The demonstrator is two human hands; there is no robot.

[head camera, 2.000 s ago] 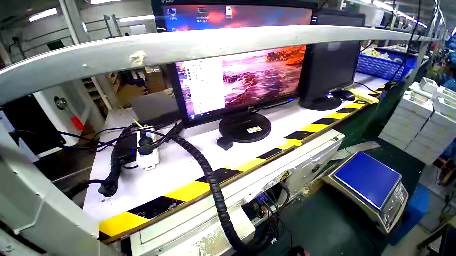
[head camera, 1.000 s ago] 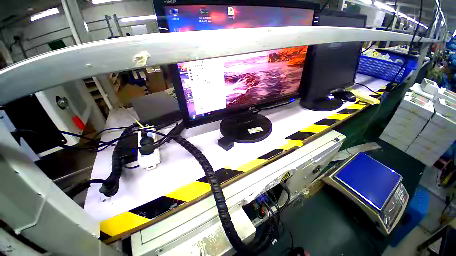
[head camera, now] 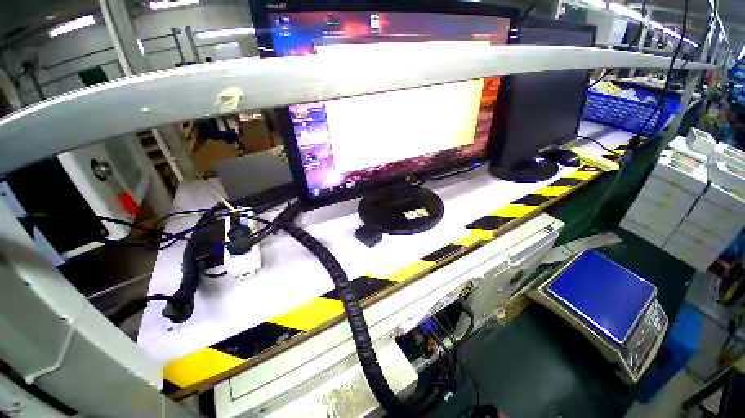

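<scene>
The lit monitor (head camera: 400,122) stands on the white shelf, on a round black base. It shows a large white window over a red-purple wallpaper. A small dark thing, which looks like the computer mouse (head camera: 485,411), is cut off by the bottom edge of the view. A tiny blurred sliver beside it may be a fingertip of my right hand; what the hand does cannot be seen. My left hand is out of the picture.
A pale metal rail (head camera: 196,87) crosses in front of the monitor. A dark second monitor (head camera: 539,102) stands at right. A ribbed black cable (head camera: 351,302) hangs over the striped shelf edge. A bench scale (head camera: 600,294) sits on the green bench, near stacked white cartons (head camera: 674,192).
A large white window has opened across the middle of the lit screen, in place of the smaller white panel at its left. The view has hardly shifted.
</scene>
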